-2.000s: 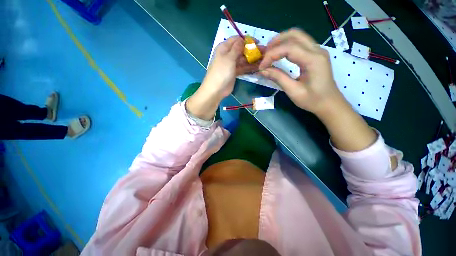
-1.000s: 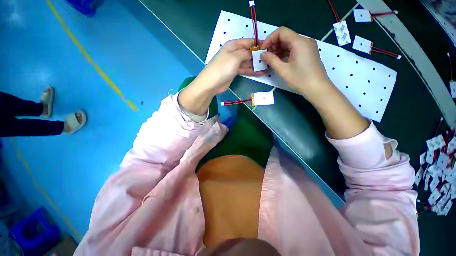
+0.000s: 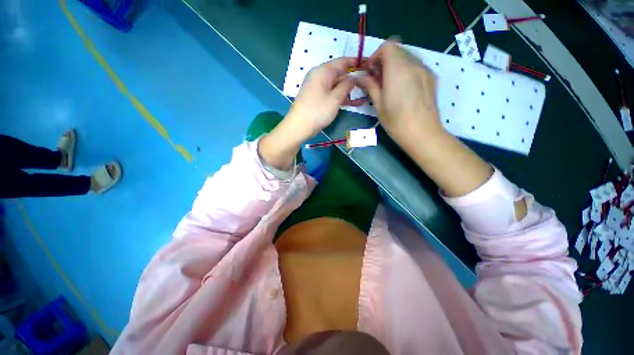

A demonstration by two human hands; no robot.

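My left hand [image 3: 322, 97] and my right hand [image 3: 405, 90] meet over the left part of the white dotted sheet [image 3: 480, 102]. Between their fingertips is a white pouch cell [image 3: 357, 75] with amber at its wire end, mostly hidden by the fingers. Its red and dark lead wires [image 3: 361, 38] point away from me and end in a small white connector [image 3: 361, 9]. My left hand grips the cell from its left side. My right fingers close on its right side and upper end. Another cell [image 3: 362, 138] lies near the bench edge, its leads pointing left.
Three loose cells, one of them here [image 3: 496, 23], lie beyond the sheet. A large cell pile [image 3: 612, 232] lies at the right. A pale strip [image 3: 566, 76] crosses the dark green bench. Left are blue floor, a person's legs [image 3: 35, 166] and a blue stool [image 3: 52, 326].
The cell was turned from its amber side to its white side and its leads swung upright. My right fingers have since closed over it, hiding more of it.
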